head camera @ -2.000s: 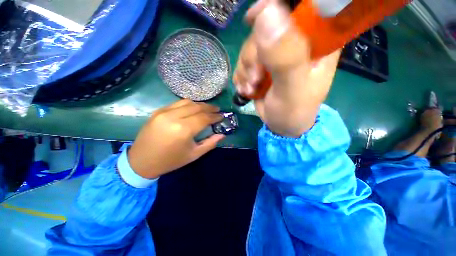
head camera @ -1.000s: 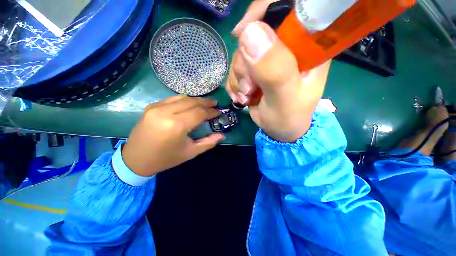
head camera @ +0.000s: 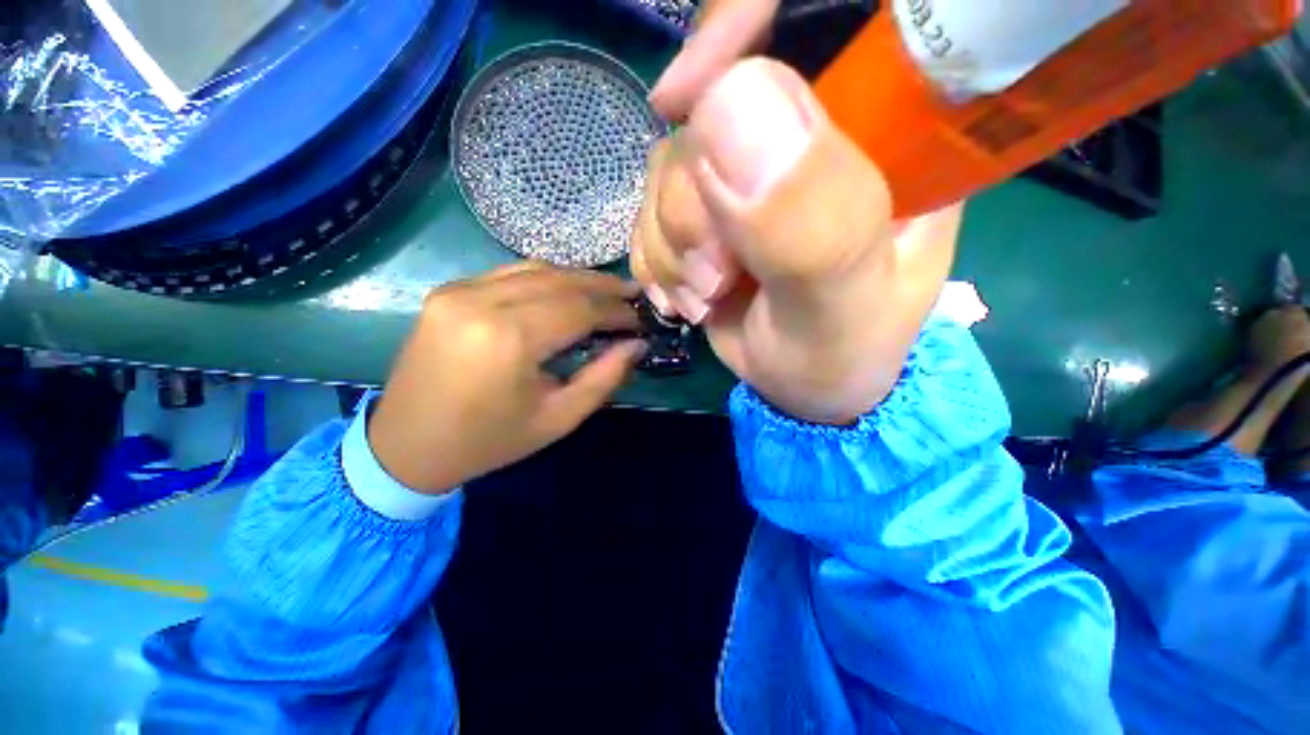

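Observation:
The small dark device housing lies at the front edge of the green bench. My left hand holds its left side between thumb and fingers. My right hand grips the orange electric screwdriver above and to the right of the housing. The screwdriver's nose is at the housing's upper side, mostly hidden behind my right fingers, so contact cannot be told. The round screw tray, full of tiny silver screws, sits just behind my left hand.
A large blue disc with clear plastic is at the left. A purple bin's corner shows at the top. A black compartment tray is behind the screwdriver. A white scrap lies by my right cuff. Another person's hand is far right.
The screwdriver has come down and closer over the housing, with its nose now hidden by my right fingers. My left hand stays on the housing. The white scrap has come into view.

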